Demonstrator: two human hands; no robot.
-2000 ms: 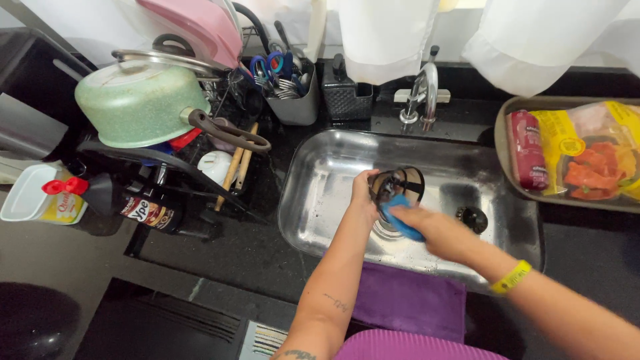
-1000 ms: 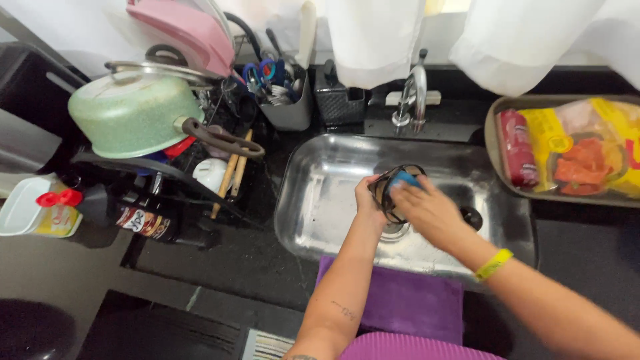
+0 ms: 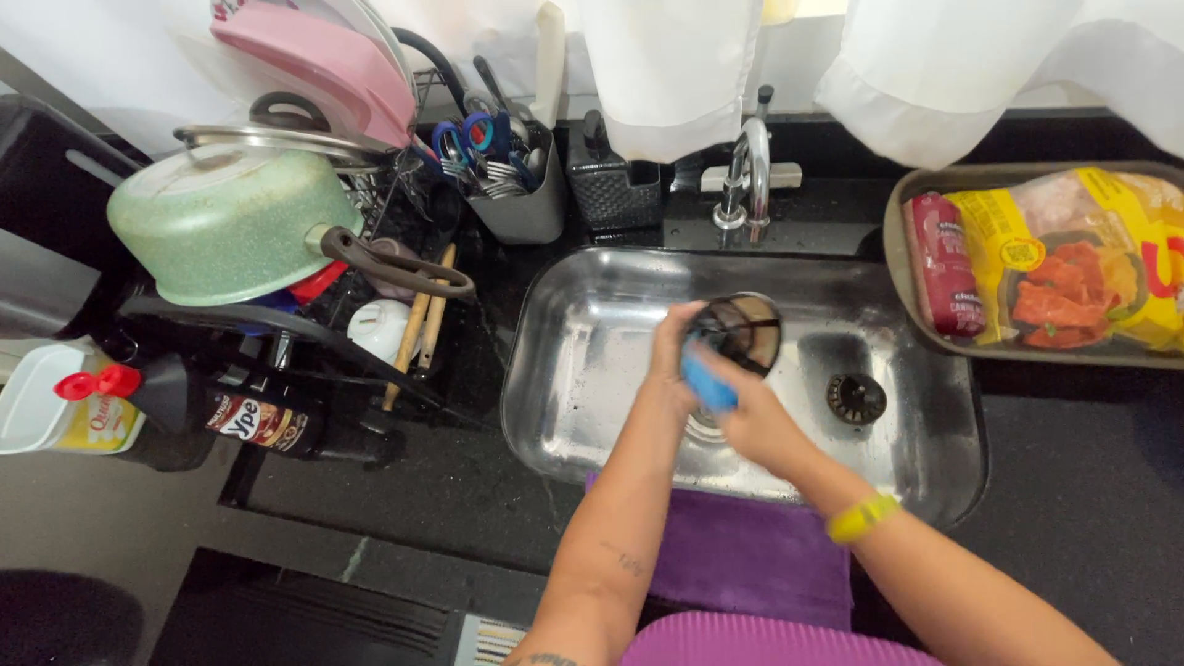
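Over the stainless steel sink (image 3: 592, 370), my left hand (image 3: 673, 356) holds a round dark-framed piece with see-through mesh or plastic sides (image 3: 760, 335); its exact kind cannot be told. My right hand (image 3: 754, 407) grips a blue sponge or cloth (image 3: 710, 377) against the near left side of that piece, slightly blurred. A dark slotted round part (image 3: 856, 398) lies at the right in the basin. The drain is partly hidden beneath my hands. Behind the basin stands a chrome faucet (image 3: 757, 176), with no water seen running from it.
A green pot (image 3: 231, 222) rests upside down on the dish rack at left, near a cutlery holder (image 3: 527, 208) and a dark bottle (image 3: 268, 425). A tray (image 3: 895, 240) with packaged food is at right. A purple cloth (image 3: 749, 555) hangs over the sink's front edge.
The round piece has tilted in my left hand, showing more of its see-through side. My right hand and the blue sponge or cloth have moved to its near left side.
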